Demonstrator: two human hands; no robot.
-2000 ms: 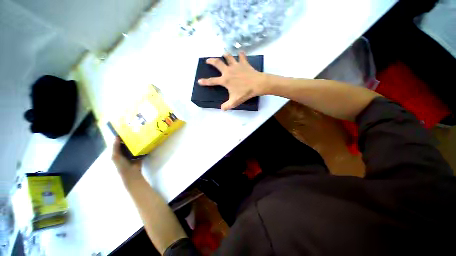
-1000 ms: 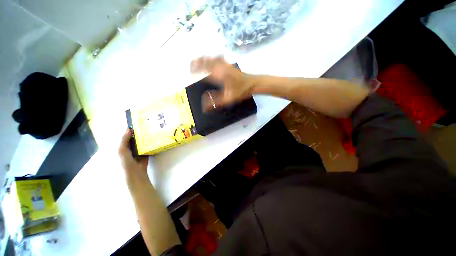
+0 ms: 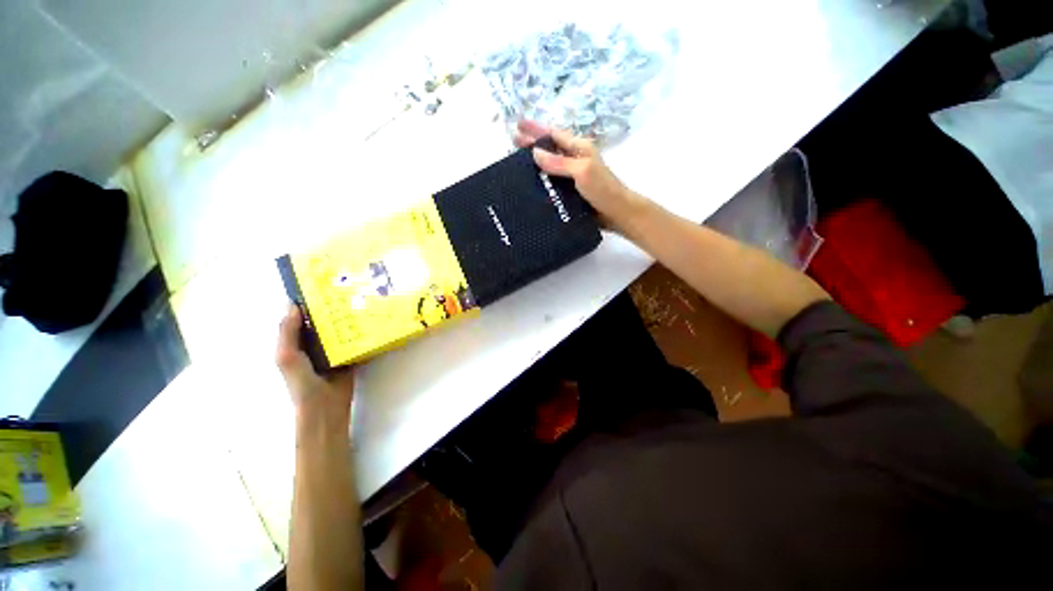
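A yellow printed sleeve [image 3: 385, 281] lies on the white table with a black inner box [image 3: 517, 226] against its right end. A short black end also shows at the sleeve's left edge. My left hand [image 3: 312, 360] grips the sleeve's black left end. My right hand [image 3: 577, 173] holds the far right end of the black box, fingers over its top edge. White lettering shows on the black box. Whether the box reaches inside the sleeve is hidden.
A pile of small clear bags [image 3: 572, 75] lies at the back of the white table [image 3: 797, 58]. A black soft lump [image 3: 67, 248] is near the wall. Another yellow box [image 3: 32, 491] is at lower left. A red stool [image 3: 883, 271] and a clear poly bag [image 3: 771, 214] are beyond the table edge.
The yellow sleeve has turned and met the black box end to end. My right hand has moved from flat on the box's top to its far right end.
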